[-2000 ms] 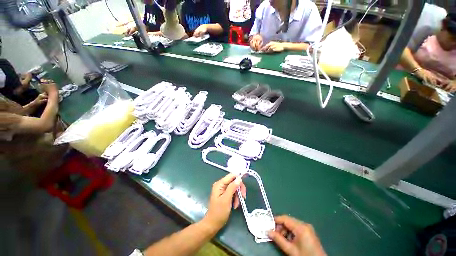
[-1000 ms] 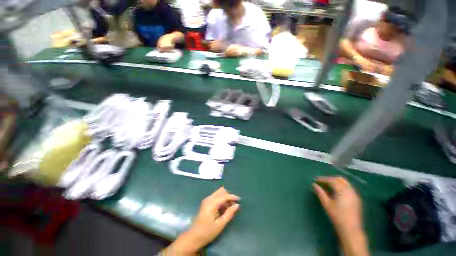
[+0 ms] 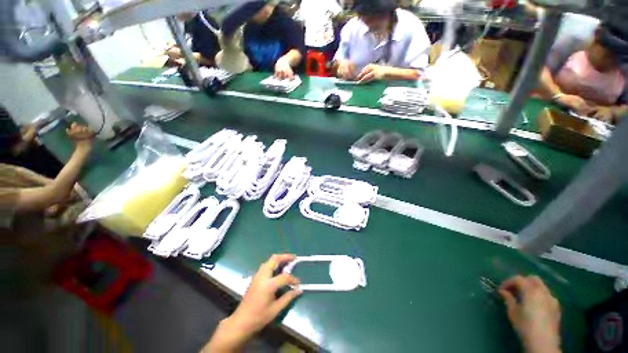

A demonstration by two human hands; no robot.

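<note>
A white plastic housing (image 3: 348, 273) with an oval opening lies on the green bench, its round disc end to the right. My left hand (image 3: 265, 298) has its thumb and fingers around the housing's left end. My right hand (image 3: 536, 311) is at the lower right, its fingertips pinched together at a few thin dark slivers (image 3: 488, 283); how many it holds is too small to tell. Two white housings (image 3: 337, 212) overlap beyond the near one. Stacked white housings (image 3: 224, 162) stand to the left, with more near the bench edge (image 3: 194, 224).
A clear bag with yellow contents (image 3: 141, 193) lies at far left. A pale metal strip (image 3: 441, 222) crosses the bench. Grey parts (image 3: 387, 153) and two single housings (image 3: 506, 185) lie beyond it. A slanting grey post (image 3: 575, 196) and black fan (image 3: 609, 324) are at right. People sit opposite.
A white housing has come off the centre row to my left hand, which was empty one second ago. My right hand has moved right and down to the thin slivers. The view has shifted.
</note>
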